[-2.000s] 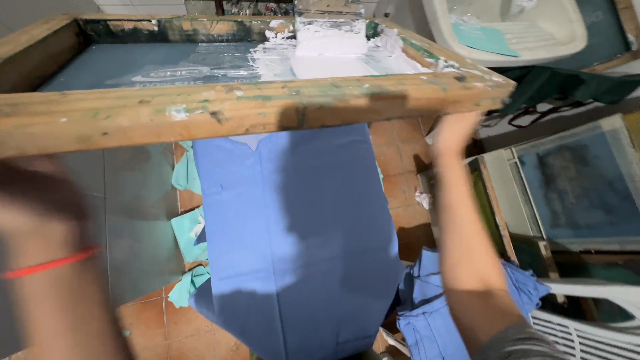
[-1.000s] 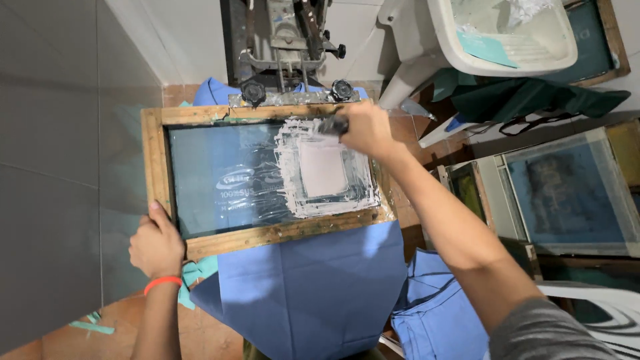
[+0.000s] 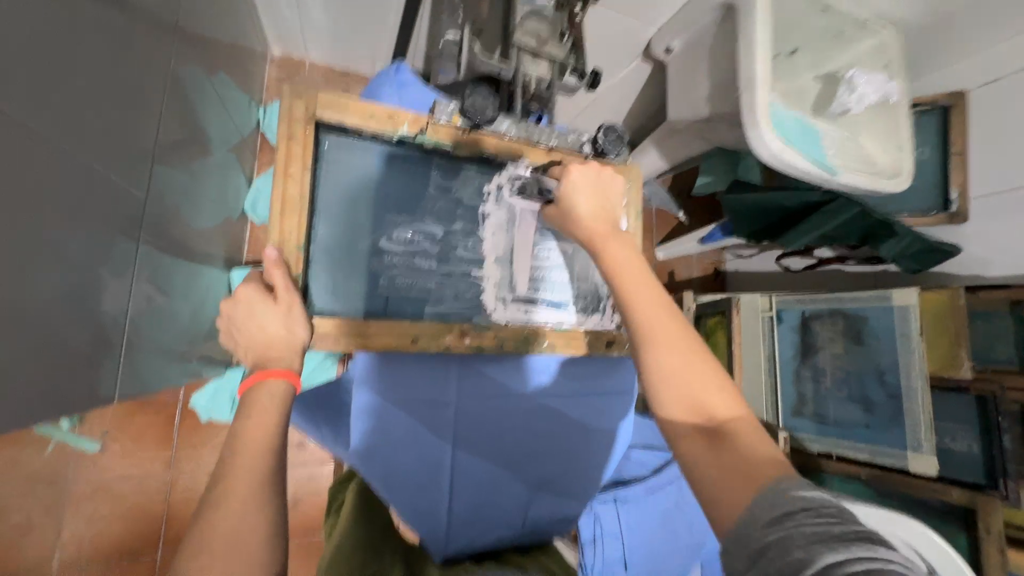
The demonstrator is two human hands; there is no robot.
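Observation:
A wooden-framed printing screen (image 3: 472, 338) lies over blue fabric (image 3: 488, 448), clamped at its far edge in a metal press (image 3: 528, 80). My left hand (image 3: 266, 316) grips the frame's left side, thumb on top. In my right hand (image 3: 588, 200) is a squeegee (image 3: 534, 189), largely hidden by the fingers, near the far right part of the mesh. White ink (image 3: 496, 272) rings a patch of mesh below it, with a pale strip of ink inside. Faint lettering shows on the mesh to the left.
At the upper right stands a white plastic basin (image 3: 832, 160) with crumpled material inside. Dark green cloth (image 3: 832, 220) hangs below it. More framed screens (image 3: 856, 376) stand at the right. Folded blue fabric (image 3: 648, 512) lies lower right. A grey wall (image 3: 80, 200) rises at the left.
The screen, tilted up two seconds ago, is down over the blue fabric. My right hand has gone from the frame's corner to the squeegee. The solid ink patch of one second ago has thinned out.

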